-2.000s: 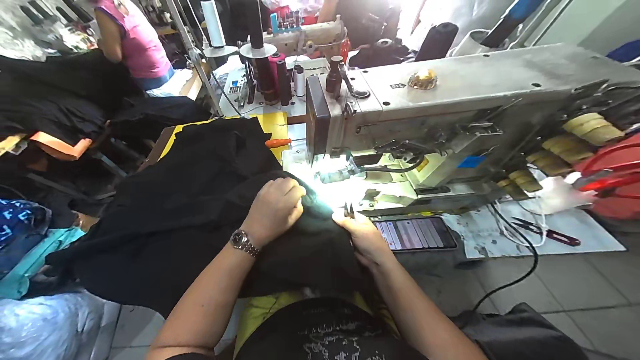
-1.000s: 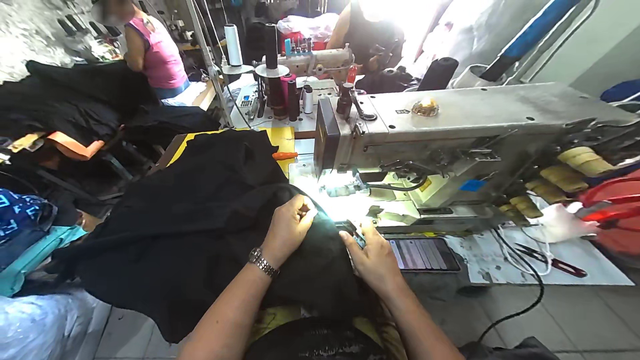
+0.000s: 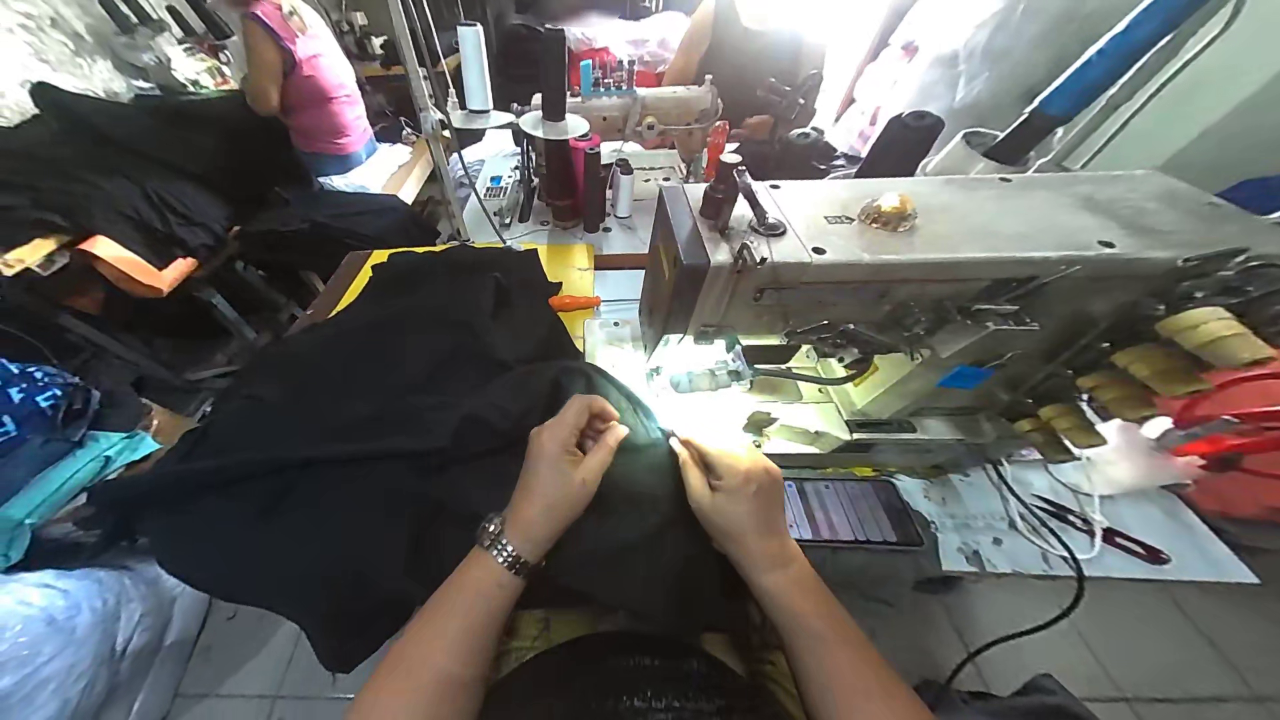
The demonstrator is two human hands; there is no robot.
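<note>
A large piece of black fabric [image 3: 400,400] lies over the yellow-edged table and hangs down toward my lap. My left hand [image 3: 575,460], a metal watch at its wrist, is over the fabric with thumb and fingertips pinched; whether cloth is between them cannot be told. My right hand [image 3: 735,490] pinches the fabric's edge just in front of the lit needle area of an industrial sewing machine [image 3: 920,240]. Glare hides the needle and presser foot. An orange-handled tool [image 3: 575,303] lies beyond the fabric, left of the machine head.
A phone [image 3: 850,510] lies right of my right hand. Thread snips [image 3: 1100,530] and a black cable [image 3: 1075,580] are farther right. Thread cones [image 3: 475,70] stand behind the fabric. A person in pink [image 3: 320,90] is at the back left, another person [image 3: 745,60] behind the machines.
Two seconds ago my right hand held a small dark pointed tool; it no longer shows there. Now the right fingertips are at the fabric's edge.
</note>
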